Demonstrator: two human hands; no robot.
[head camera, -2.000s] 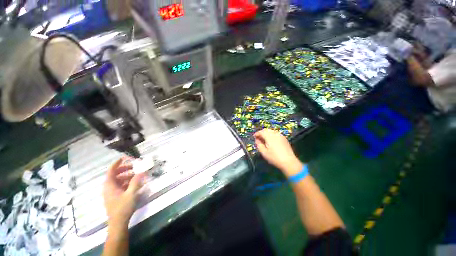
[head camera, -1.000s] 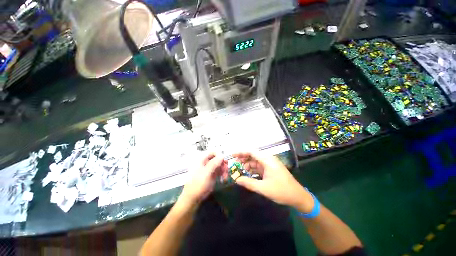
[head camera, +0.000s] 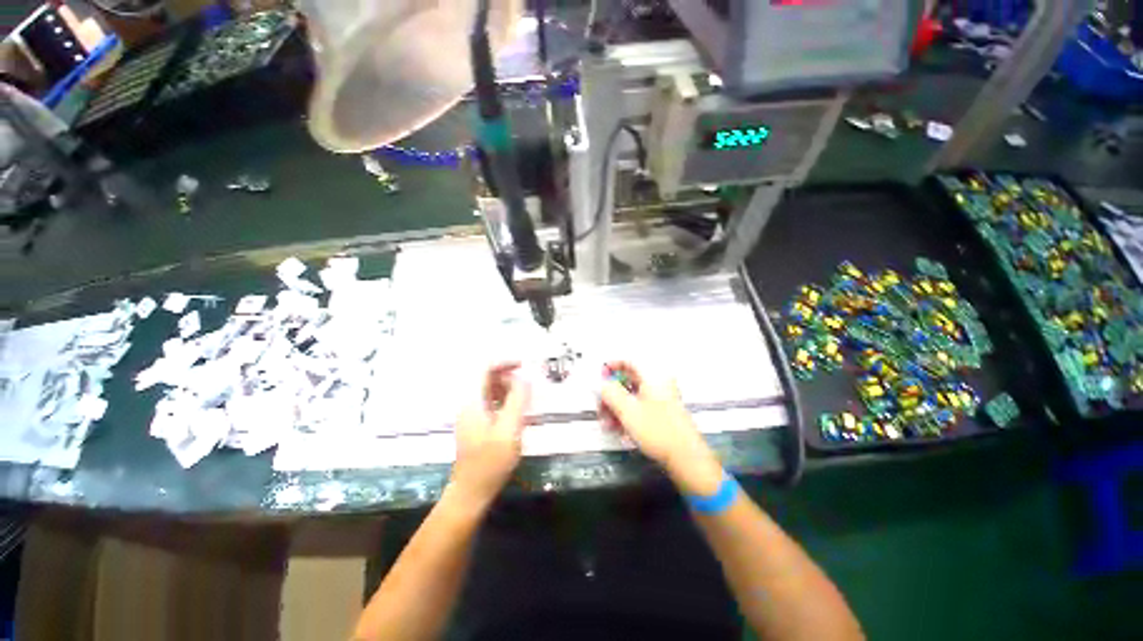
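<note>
My left hand (head camera: 489, 432) is over the pale base plate (head camera: 439, 313), left of the small metallic fixture (head camera: 559, 363). Its fingertips are blurred and whether they hold anything cannot be told. My right hand (head camera: 649, 420), with a blue wristband, is right of the fixture. A small circuit board (head camera: 615, 376) with green and coloured bits shows at its fingertips, mostly hidden by the fingers. The soldering iron (head camera: 527, 244), black with a teal band, points down just above the fixture. The two hands are apart.
Loose white parts (head camera: 245, 363) lie left of the plate. A black tray (head camera: 783, 238) with heaped boards is at right, a fuller tray (head camera: 1059, 282) beyond. The fume hood (head camera: 382, 82) and counter display (head camera: 742, 138) are above. Open cardboard (head camera: 188, 576) is below left.
My hands have parted from each other and moved forward to either side of the fixture. The board that was between them now shows at my right fingertips. The view has shifted left.
</note>
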